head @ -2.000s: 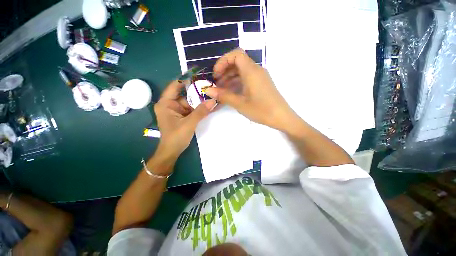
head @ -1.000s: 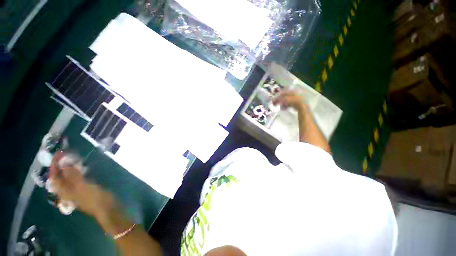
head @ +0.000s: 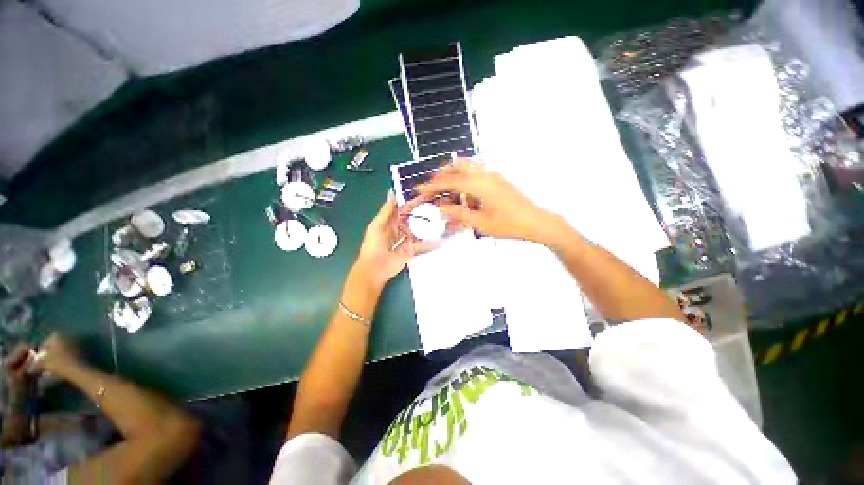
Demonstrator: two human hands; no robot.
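Observation:
A small round white housing (head: pixel 426 222) is held between my two hands above the white sheets. My left hand (head: pixel 384 242) holds it from the left side, with the fingers partly under it. My right hand (head: pixel 483 201) touches it from the right and above, its fingertips at the housing's upper right edge. A thin dark line, perhaps a wire, shows on the housing's face. Die-cut sheets with black rectangles (head: pixel 439 109) lie just beyond my hands. Small details at my fingertips are blurred.
Round housings (head: pixel 297 196) with wires and silver-yellow cells lie on the green mat at left. More housings (head: pixel 149 224) lie farther left. A person's hands and arm are at lower left. White sheets (head: pixel 568 123), a plastic bag (head: pixel 748 152) and a parts bin (head: pixel 729 327) are at right.
My right hand has left the parts bin and my left hand has left the housings at left. Both are together again over the bench, now holding a round housing. The view has turned back.

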